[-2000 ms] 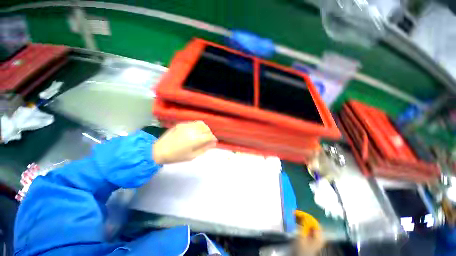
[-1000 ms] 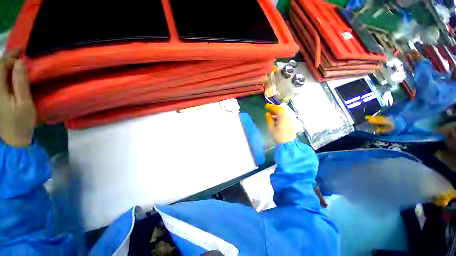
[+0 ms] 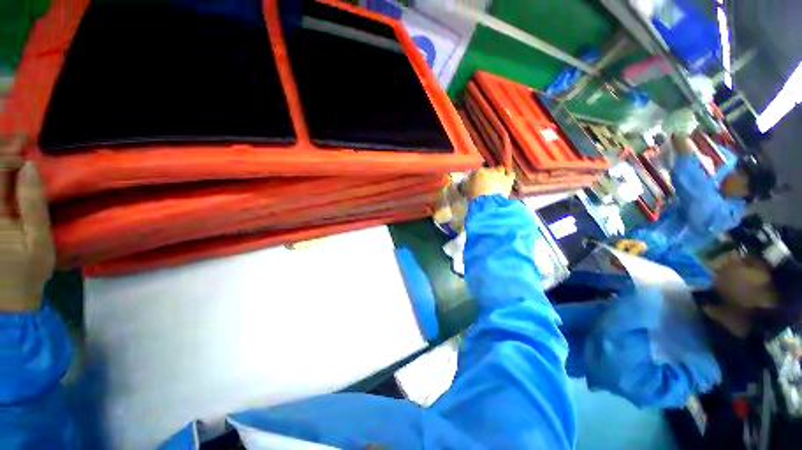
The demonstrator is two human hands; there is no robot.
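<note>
A stack of red foam trays (image 3: 264, 165) stands behind the white mat (image 3: 246, 325). Its top tray holds two black panels (image 3: 176, 79) in two recesses. My left hand (image 3: 25, 228) is at the stack's left end, blurred and cut by the picture's edge, with the fingers upright against the tray's corner. My right hand (image 3: 491, 182) is beyond the stack's right front corner, by the small containers; its fingertips are partly hidden and I cannot tell whether it holds anything. A blue blade (image 3: 417, 293) lies along the mat's right edge.
Another stack of red trays (image 3: 536, 132) stands behind my right hand. A dark panel (image 3: 567, 227) lies on the neighbouring work place. People in blue smocks (image 3: 646, 338) sit to the right. A white sheet (image 3: 431, 369) hangs or lies below the bench edge. A green partition runs behind.
My right hand has moved forward from beside the blue blade to the stack's right corner. My left hand stays at the stack's left end. The view has turned to the right.
</note>
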